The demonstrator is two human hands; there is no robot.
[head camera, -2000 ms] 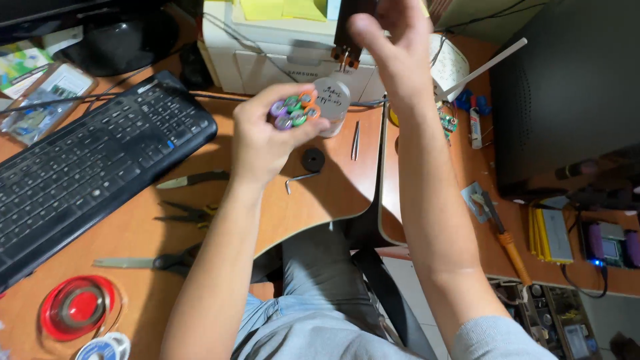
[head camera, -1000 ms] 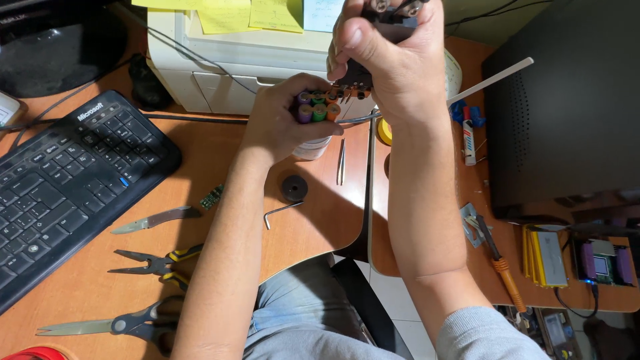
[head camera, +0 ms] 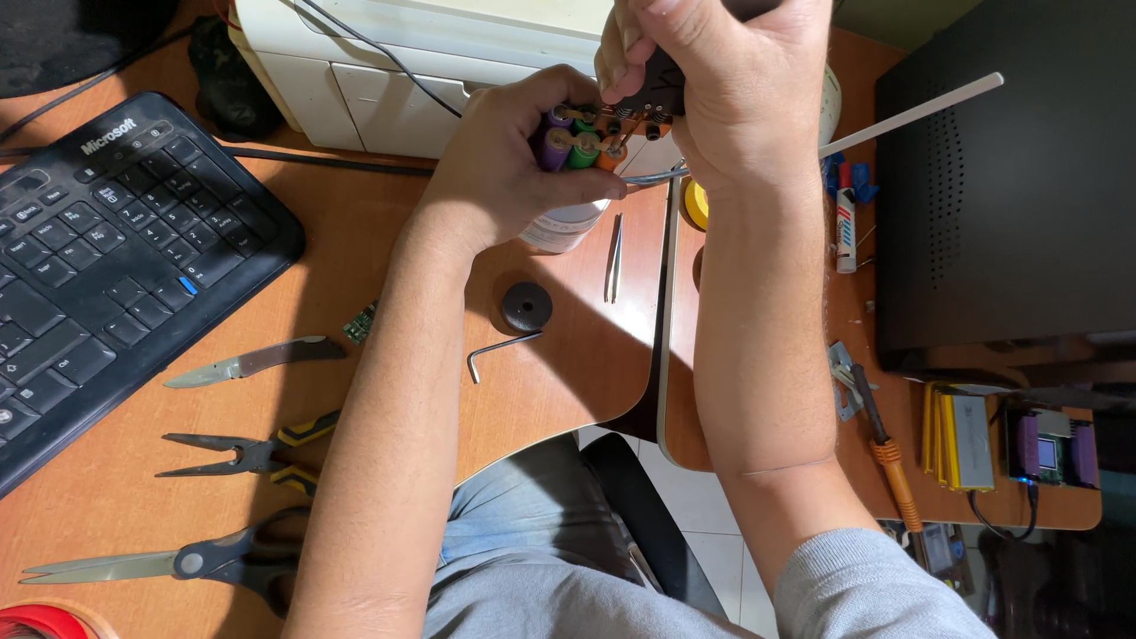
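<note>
At the upper middle, my left hand grips a bundle of purple, green and orange cylindrical battery cells, their ends joined by metal strips. My right hand is closed around a dark handheld device. Thin copper-coloured prongs at the device's lower end reach down to the ends of the cells near the orange one; whether they touch cannot be told. Below the cells stands a whitish round container, partly covered by my left hand. Much of the device is hidden by my right hand.
A keyboard, folding knife, long-nose pliers and scissors lie left. Tweezers, a black disc and a hex key lie centrally. A soldering iron lies right; a printer stands behind.
My right hand has come down and left with the dark device, whose prongs are now at the cells. My left hand still holds the bundle. The view has shifted.
</note>
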